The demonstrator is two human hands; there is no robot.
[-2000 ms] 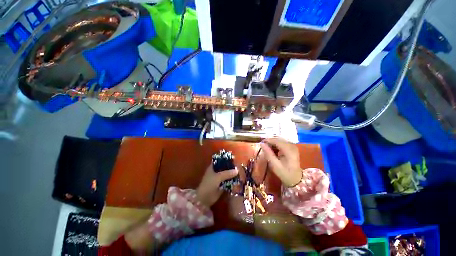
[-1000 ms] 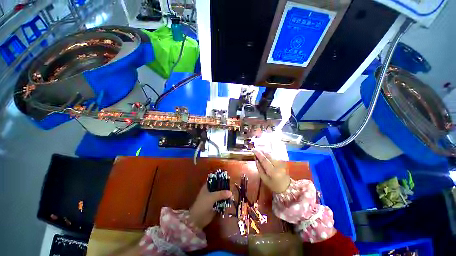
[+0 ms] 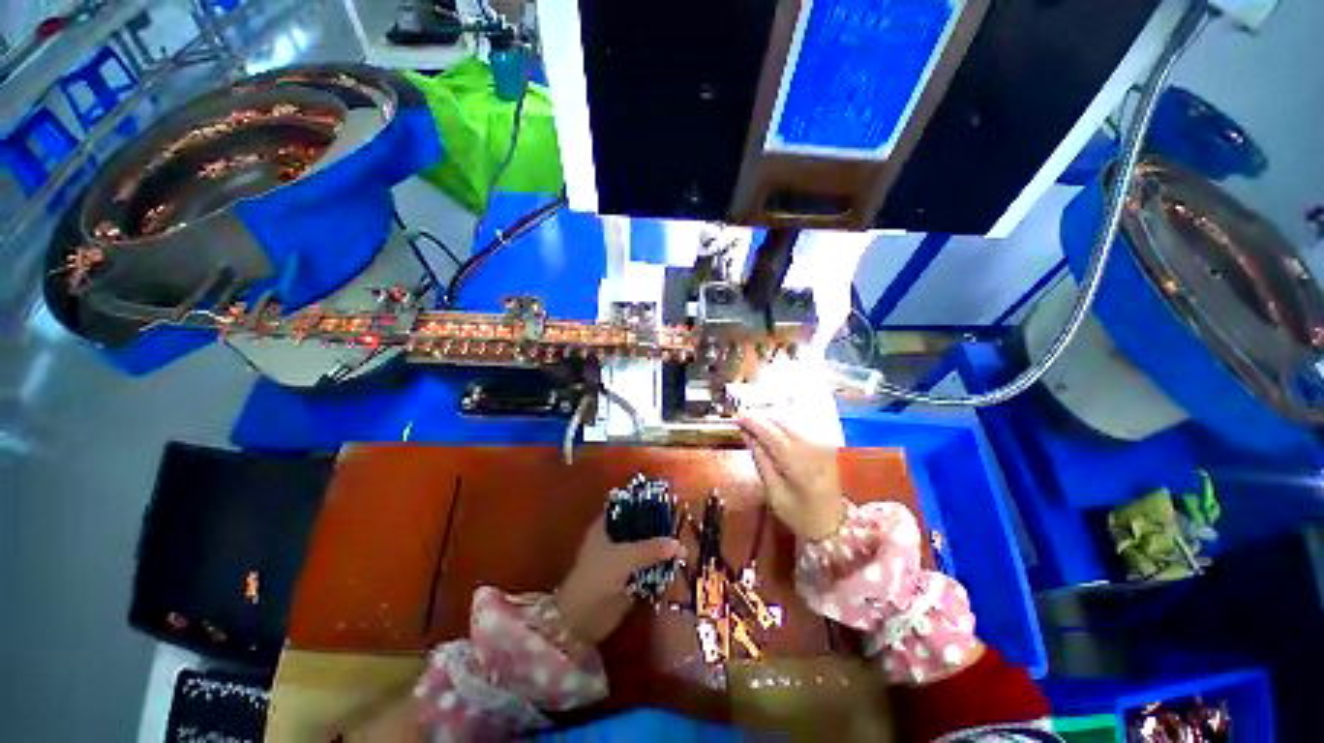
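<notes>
My left hand [image 3: 598, 578] is closed round a bundle of short black wires [image 3: 639, 520] with silvery-white tips, held above the reddish-brown mat [image 3: 530, 508]. My right hand [image 3: 791, 472] is at the mat's back edge, its fingertips at the brightly lit crimping press die [image 3: 755, 380]. Glare hides whether a piece is between those fingertips. Finished pieces [image 3: 714, 595], black stems with copper ends, lie in a loose heap on the mat between my hands.
A feed track [image 3: 508, 337] with copper parts runs from the left bowl feeder [image 3: 254, 160] to the press. A black tray [image 3: 218, 537] lies left and a blue bin [image 3: 980, 537] right. A metal conduit [image 3: 1082, 312] curves right of the press. Another bowl feeder [image 3: 1212, 276] stands right.
My right hand has moved from over the mat to the die and stays there. My left hand still holds the bundle. The view has shifted slightly.
</notes>
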